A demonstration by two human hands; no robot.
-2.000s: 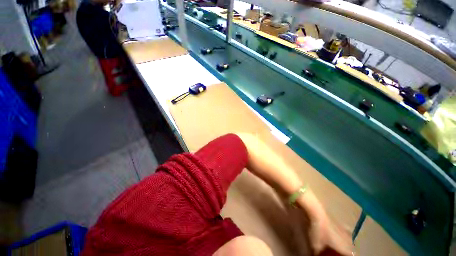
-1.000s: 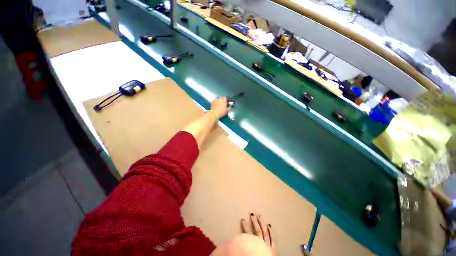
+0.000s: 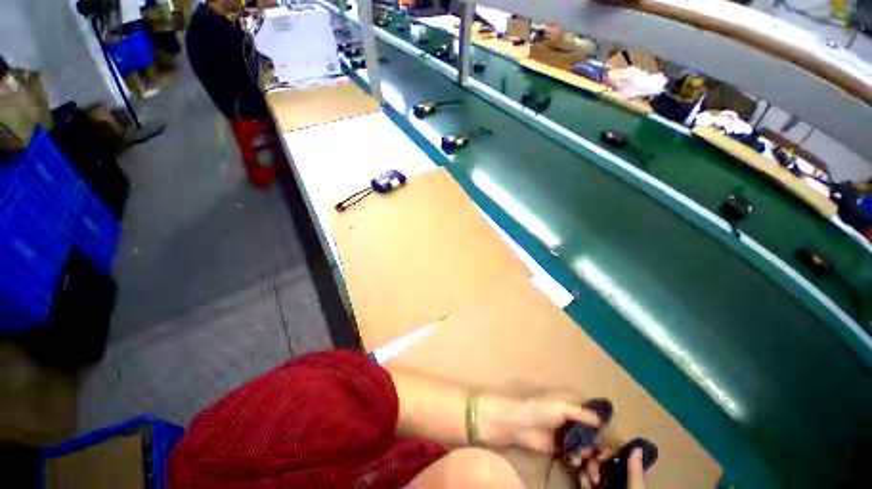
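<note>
My left hand point(image 3: 540, 422), below a red sleeve and a bracelet, holds a black rounded unit point(image 3: 580, 432) over the tan cardboard at the lower right. My right hand point(image 3: 612, 472) is mostly cut off by the bottom edge. It is close beside the left and holds a second black unit point(image 3: 639, 455). The fingers cover parts of both units, and their cords are hard to make out. Another black unit point(image 3: 389, 181) with a looped cord lies farther off, where the cardboard point(image 3: 421, 248) meets a white sheet point(image 3: 354, 145).
A green conveyor point(image 3: 612, 229) runs along the right side with scattered black units point(image 3: 456, 142). Blue crates point(image 3: 48, 224) stand at the left, and another point(image 3: 158, 435) is at the lower left. A person point(image 3: 222, 62) in dark clothing is at the far end beside a white box point(image 3: 298, 46).
My left hand has come back from the unit on the conveyor to the near cardboard. Both hands now hold black units close together; my right hand was spread on the cardboard before. The view has shifted.
</note>
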